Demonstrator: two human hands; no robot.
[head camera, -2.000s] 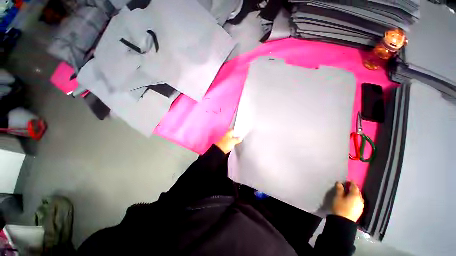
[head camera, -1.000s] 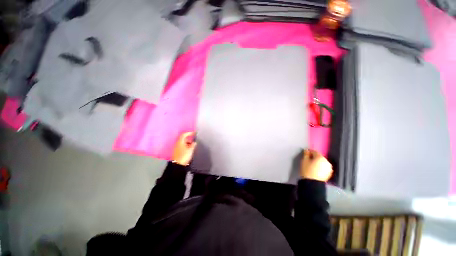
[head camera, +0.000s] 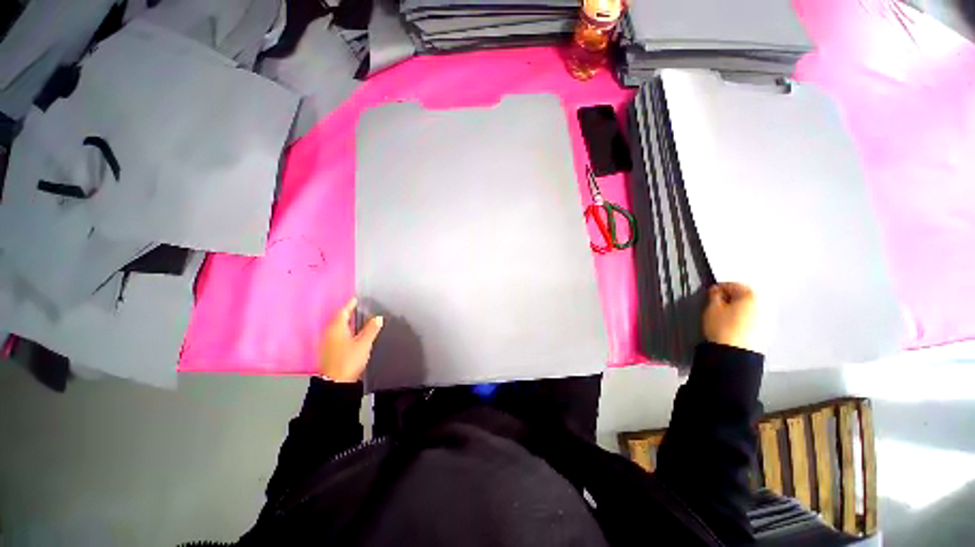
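Note:
A grey cut panel (head camera: 476, 235) lies flat in front of me on the pink table cover (head camera: 262, 321), its notched edge away from me. My left hand (head camera: 349, 340) is at the panel's near left edge, thumb apart from the fingers; whether it grips the edge cannot be told. A panel stack (head camera: 786, 214) lies at the right, its layered dark edges facing left. My right hand (head camera: 731, 315) pinches the left edge of the stack's top panel, which is slightly lifted from the layers below. Scissors (head camera: 612, 225) with one red and one green handle lie between panel and stack.
A black phone (head camera: 605, 140) lies above the scissors. An amber bottle (head camera: 590, 43) stands near the far stacks (head camera: 492, 27). Loose grey pieces (head camera: 176, 139) with black strips (head camera: 104, 157) lie at the left. A slatted wooden pallet (head camera: 818, 459) is below at the right.
My right hand has left the single panel's right edge and moved right, taking the stack's top panel edge. My left hand stays by the single panel. The view has turned right.

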